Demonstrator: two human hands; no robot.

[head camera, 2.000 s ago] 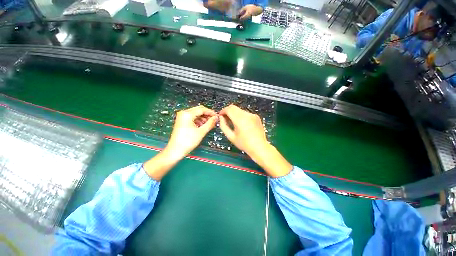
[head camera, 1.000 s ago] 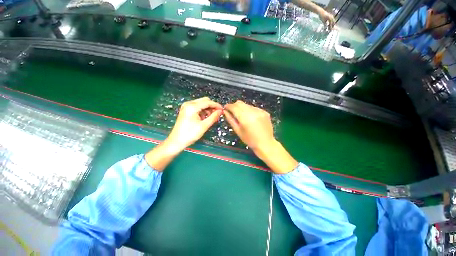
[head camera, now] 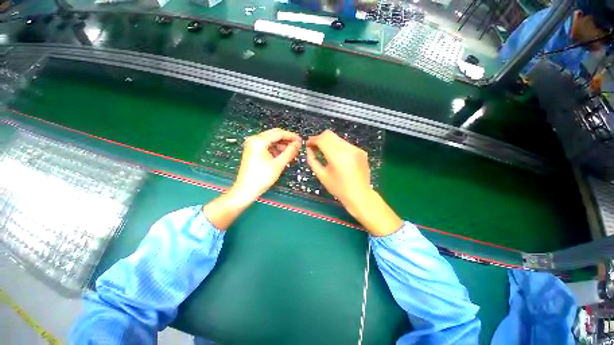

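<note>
My left hand (head camera: 264,160) and my right hand (head camera: 338,167) are raised over a clear blister tray (head camera: 222,149) full of small dark and shiny parts on the green belt. The thumb and forefinger of my left hand are pinched together at the tips. The fingertips of my right hand are also close together, a small gap away from the left ones. Anything between the fingertips is too small and blurred to tell. The hands hide the middle of the tray.
Stacked clear trays (head camera: 64,202) lie at the near left. A metal rail (head camera: 269,91) runs behind the tray. A blue cloth item (head camera: 538,310) hangs at the right bench edge. A person in blue (head camera: 538,40) is at the far right, and round black parts (head camera: 259,42) line the far side.
My fingertips, together before, are now slightly apart. The reaching arm of a person across the line has gone from the far tray. The camera view has shifted slightly.
</note>
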